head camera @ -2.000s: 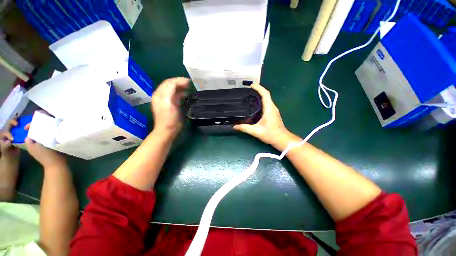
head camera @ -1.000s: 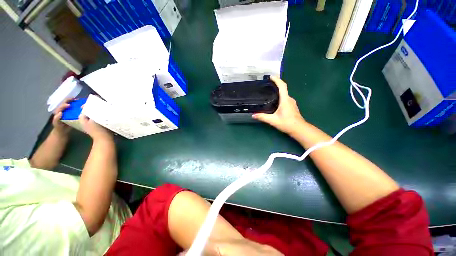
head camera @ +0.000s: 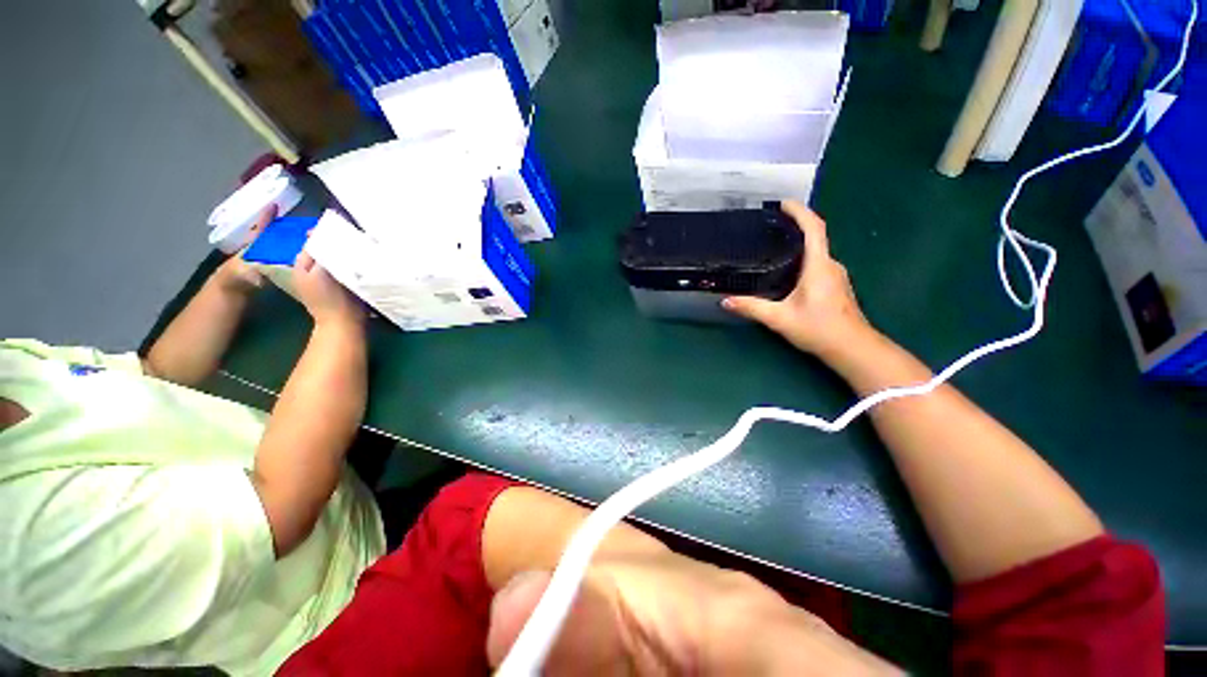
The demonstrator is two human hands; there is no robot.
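Observation:
A black oblong unit (head camera: 715, 251) with a greyish lower part stands on the green bench, directly in front of an open white box (head camera: 735, 179) whose lid is up. My right hand (head camera: 807, 291) grips the unit's right end, thumb in front and fingers behind. My left hand (head camera: 662, 608) is large and blurred at the bottom edge, close to the camera and away from the unit. The white cable (head camera: 635, 496) passes across it. Its fingertips are not clear, so I cannot tell whether it holds anything.
A person in pale yellow-green (head camera: 172, 463) at left handles a blue-sided open box (head camera: 430, 271). Another open box (head camera: 463, 113) stands behind it. Blue boxes (head camera: 410, 53) line the far left. A blue and white box (head camera: 1154, 265) stands at right, near a pale post (head camera: 990, 86).
My left hand has left the unit's side and come back towards the camera. My right hand stays on the unit. The view has turned left, showing more of the neighbouring person.

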